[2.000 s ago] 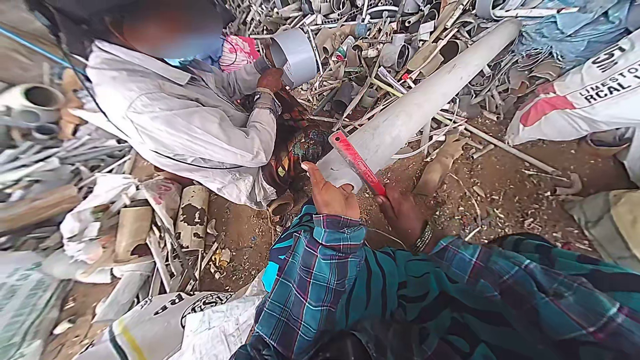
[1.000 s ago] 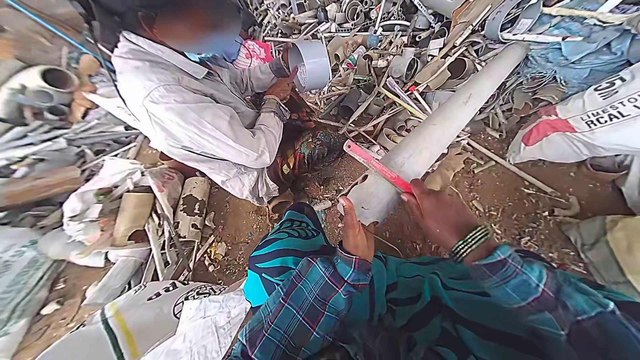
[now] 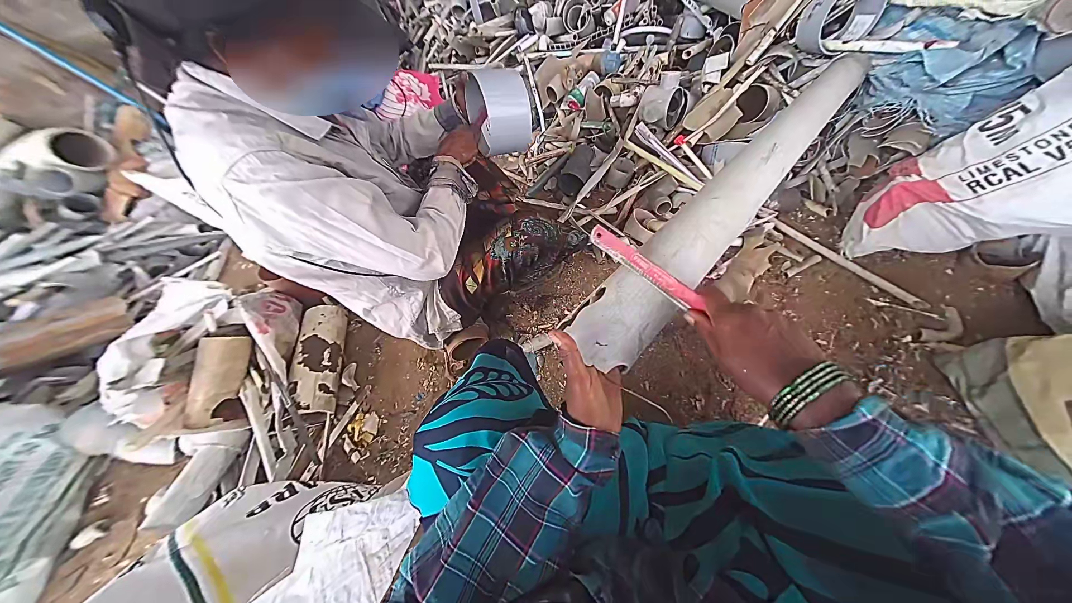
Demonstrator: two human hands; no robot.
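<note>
A long, pale grey plastic pipe [image 3: 712,226] lies slanting from my knees toward the upper right, its near end broken and jagged. My left hand [image 3: 590,385] is at that near end, thumb raised along its edge; the fingers are mostly hidden, so its grip is unclear. In my right hand [image 3: 745,343], with green bangles at the wrist, is a flat red hacksaw-like tool [image 3: 641,266]. The tool lies across the pipe near its broken end; whether it touches the surface cannot be told.
A co-worker in a pale shirt [image 3: 310,193] sits at the left, holding a short grey pipe ring [image 3: 500,110]. Scrap pipe pieces [image 3: 670,105] are heaped behind. A printed white sack [image 3: 971,180] stands at the right, another sack [image 3: 226,536] at the lower left. Cut pipe [image 3: 318,356] lies on the soil.
Two seconds ago my left hand was open beside the red tool; it has since come down to the pipe's near end. My right hand with the tool has moved up and right.
</note>
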